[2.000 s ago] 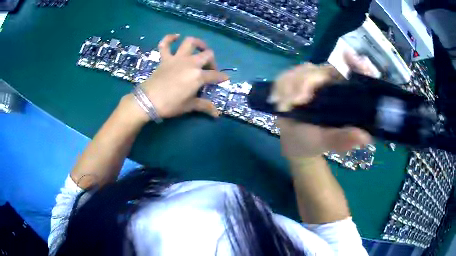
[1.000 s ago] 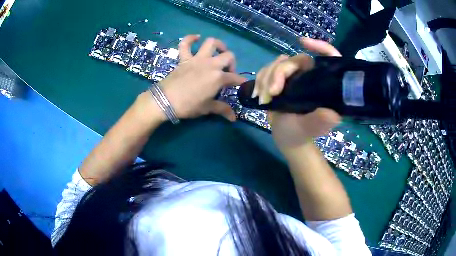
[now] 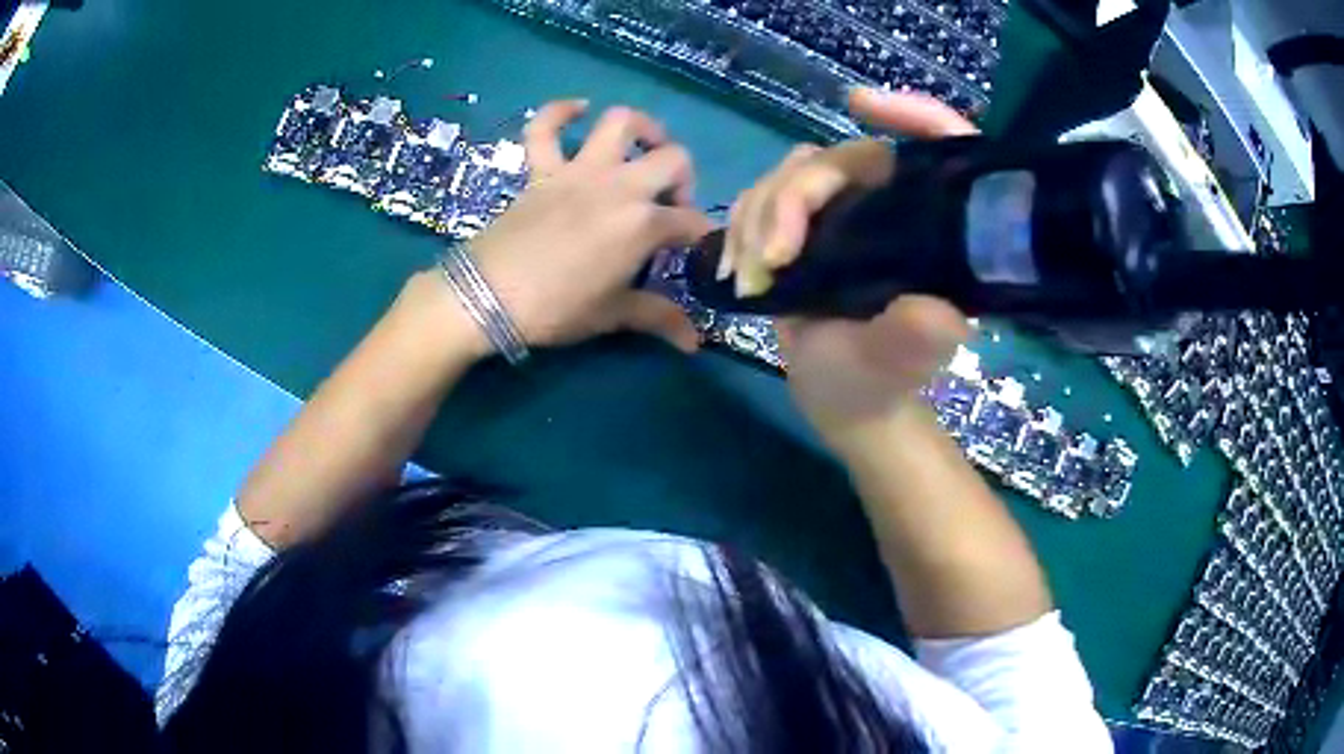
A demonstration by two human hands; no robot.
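Note:
A touching row of small circuit boards (image 3: 403, 161) runs across the green mat, from upper left to lower right. My left hand (image 3: 597, 236) lies over the middle of the row, fingers spread, with thumb and index finger at a board; whether it grips the board is hidden. My right hand (image 3: 840, 243) is wrapped round a thick black electric screwdriver (image 3: 929, 228) with a pale label. Its front end is at the row beside my left fingertips. The tip itself is hidden.
Clear blister trays (image 3: 870, 67) of dark parts lie at the back. Dense rows of boards (image 3: 1253, 589) cover the right side. A white box (image 3: 1179, 148) stands at the back right. Thin wires lie behind the row. A blue floor (image 3: 133, 442) shows at left.
Since the first frame the screwdriver's front end has moved left to my left fingertips. Since the second, its rear has shifted slightly left and up. My left hand stays at the row.

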